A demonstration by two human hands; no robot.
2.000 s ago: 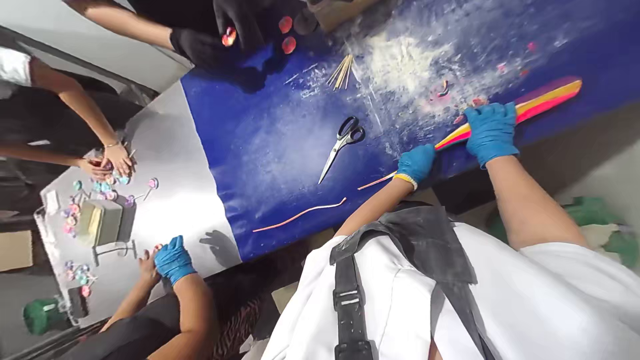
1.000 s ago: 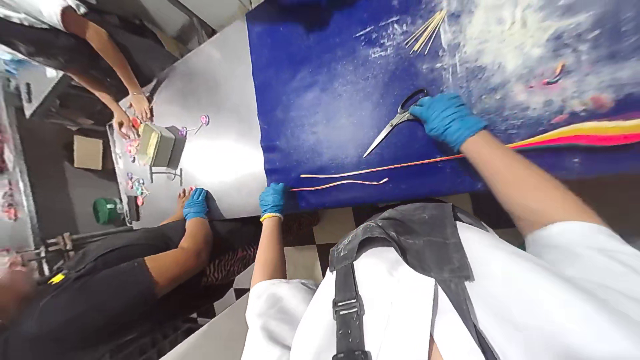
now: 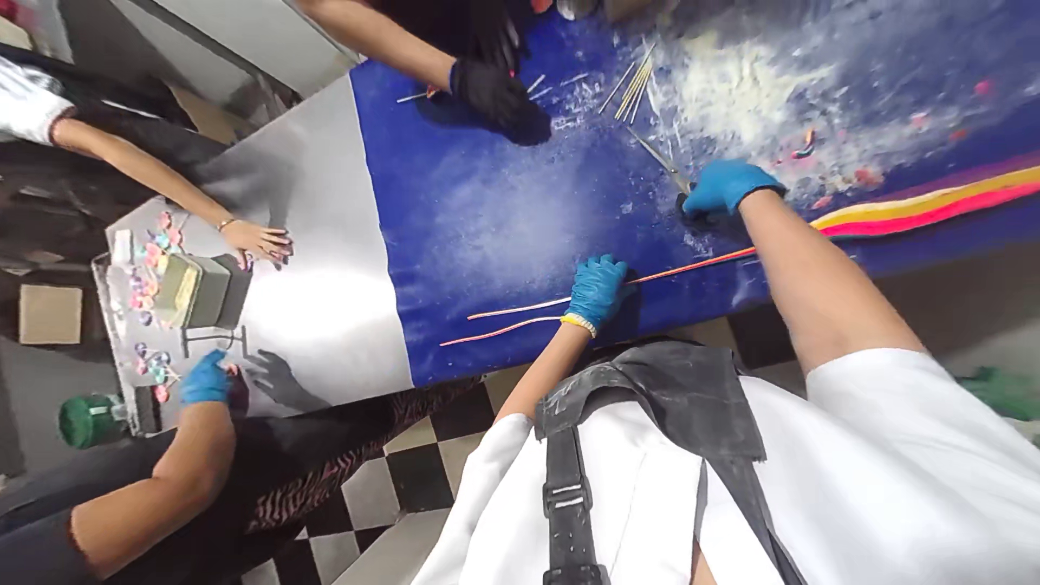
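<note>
My left hand point(image 3: 597, 291), in a blue glove, lies on a thin candy strand point(image 3: 691, 266) on the blue table cover; whether its fingers grip the strand is unclear. The strand runs right into a thick pink, yellow and purple candy rope point(image 3: 918, 213), passing behind my right forearm. A loose thin strand point(image 3: 500, 331) extends left from near my left wrist. My right hand point(image 3: 727, 188), gloved too, is closed around the dark handles of the scissors point(image 3: 662, 157), whose blades point up and left toward a bunch of thin sticks point(image 3: 636, 89).
Across the table, a co-worker's black-gloved hand point(image 3: 497, 97) rests near another stick. On the bare metal end stand a grey block-shaped holder point(image 3: 203, 292) and several lollipops point(image 3: 150, 276), with two other people's hands beside them. White powder and candy scraps point(image 3: 804, 145) lie about the cover.
My left hand has moved right along the strand from near the cover's left edge. My right hand still has the scissors, which now point away from me instead of toward me. The black-gloved hand has come into view.
</note>
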